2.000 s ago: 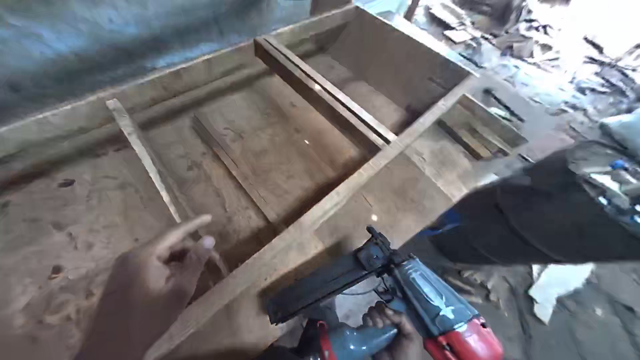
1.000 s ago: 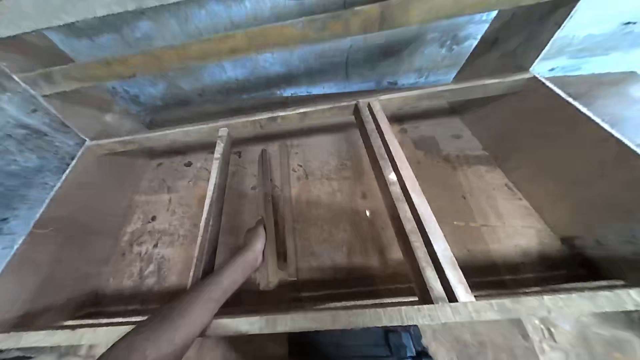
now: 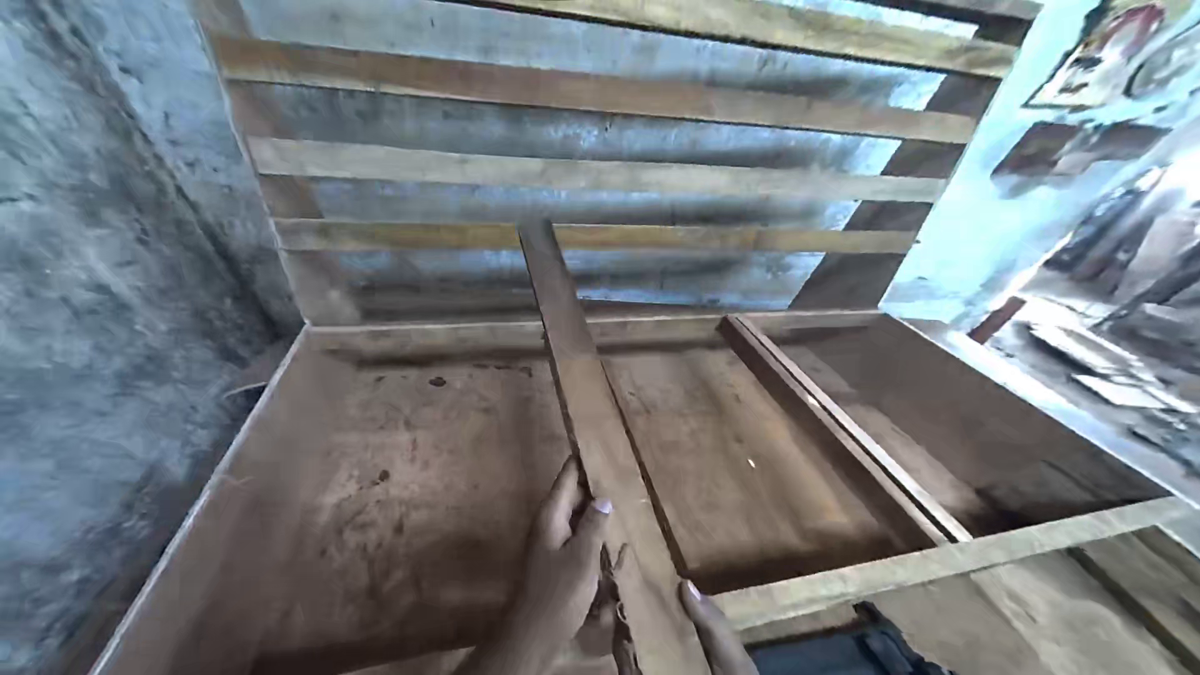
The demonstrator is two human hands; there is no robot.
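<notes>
A long wooden board (image 3: 600,412) runs from the bottom of the view up over the open wooden box frame (image 3: 422,337). My left hand (image 3: 562,562) grips the board's left edge, thumb on its top face. At its right edge is my right hand (image 3: 717,633), of which only the thumb shows; the rest is hidden or out of view. Just right of that thumb, at the bottom edge, lies part of a black tool (image 3: 844,652), probably the nail gun.
A double wooden divider (image 3: 834,412) crosses the box on the right. Behind the box stands a slatted wooden panel (image 3: 600,173) against a wall. A rough wall (image 3: 112,281) is close on the left. Scrap pieces (image 3: 1106,366) lie on the floor at far right.
My left hand was inside the box at the loose strips; now it holds a board above the box. My right hand held the nail gun two seconds ago and is now at the board. The view has shifted.
</notes>
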